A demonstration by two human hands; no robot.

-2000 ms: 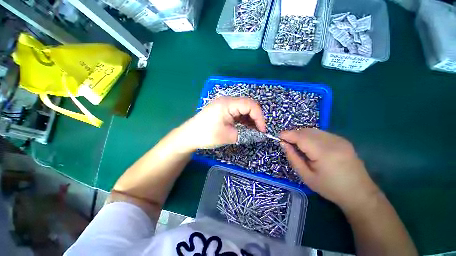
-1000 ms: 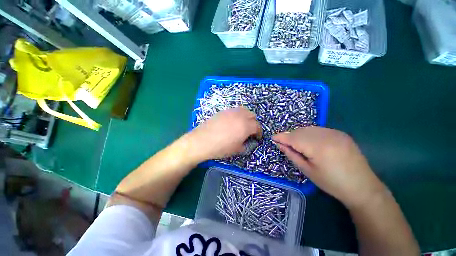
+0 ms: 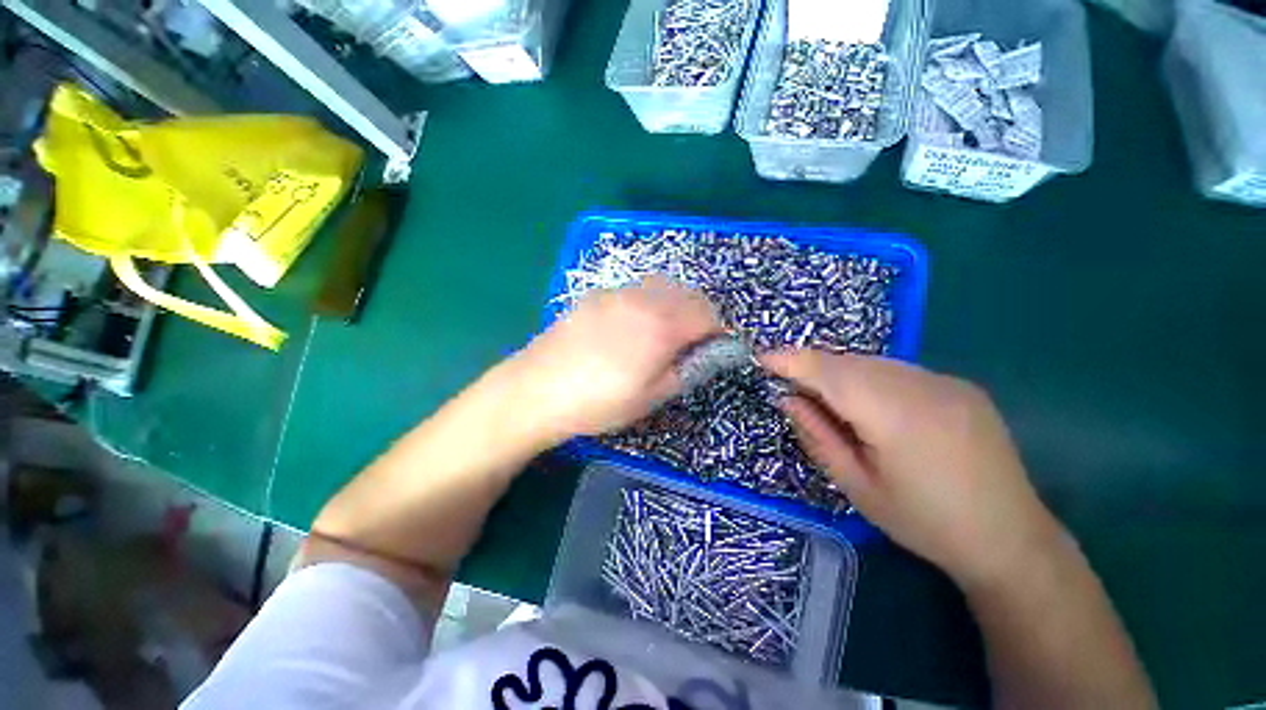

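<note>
My left hand (image 3: 625, 350) is over the middle of the blue tray (image 3: 911, 284), its fingers curled around a grey speckled clump of small metal parts (image 3: 714, 362). My right hand (image 3: 889, 423) is over the tray's right half, thumb and forefinger close together beside the clump. Whether a small part is between its fingertips is too blurred to tell. Short silver metal pieces (image 3: 819, 294) are heaped over most of the tray. Thinner, paler pins (image 3: 611, 264) lie at its upper left. Longer metal rods (image 3: 694, 569) lie crisscrossed in the near clear tub (image 3: 833, 590).
Beyond the tray stand three clear bins: one with thin metal parts (image 3: 698, 42), one with short pieces (image 3: 822, 90), one with pale packets (image 3: 983, 94). A yellow bag (image 3: 195, 187) and a dark flat object (image 3: 358, 257) lie left. Clear boxes (image 3: 1222, 104) stand far right.
The left hand dipped toward the tray, then rose slightly, and the clump shows again in its fingers. The bright bit seen between the hands two seconds ago no longer shows clearly.
</note>
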